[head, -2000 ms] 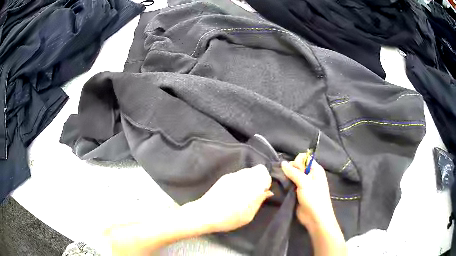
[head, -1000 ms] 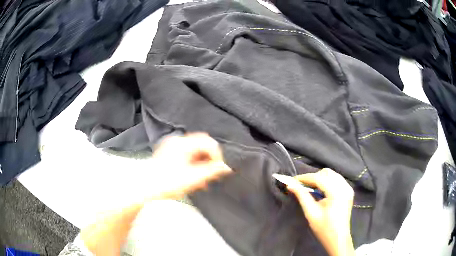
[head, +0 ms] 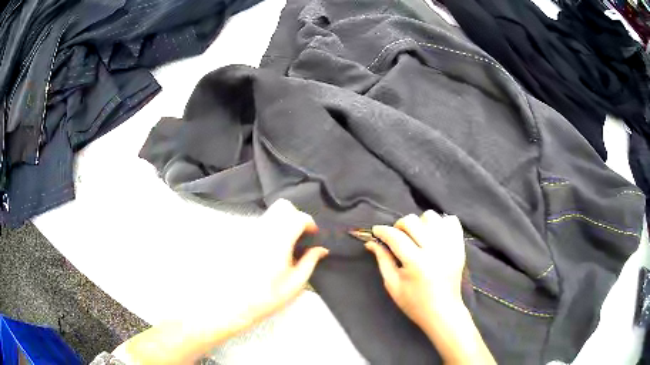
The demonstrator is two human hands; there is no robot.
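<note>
A large charcoal-grey garment [head: 456,135] with yellow dashed seams lies spread and folded across the white table. My left hand [head: 285,246] is at its near edge, thumb and fingers around a bit of the dark cloth; the fingertips are slightly blurred. My right hand [head: 420,264] lies on the garment to the right, closed on the thread snips [head: 362,234]. Only the small pointed tip of the snips shows, pointing left towards my left hand. The handle is hidden in my palm.
A heap of dark navy-grey garments with zips [head: 107,93] lies at the upper left. Black garments [head: 542,64] lie at the upper right. The rounded edge of the white table [head: 93,264] runs above a speckled floor [head: 43,267], with a blue object [head: 35,342] at bottom left.
The view has shifted, so the garment appears further right. My left hand has come back onto the cloth near the snips. My right hand has moved left relative to the garment.
</note>
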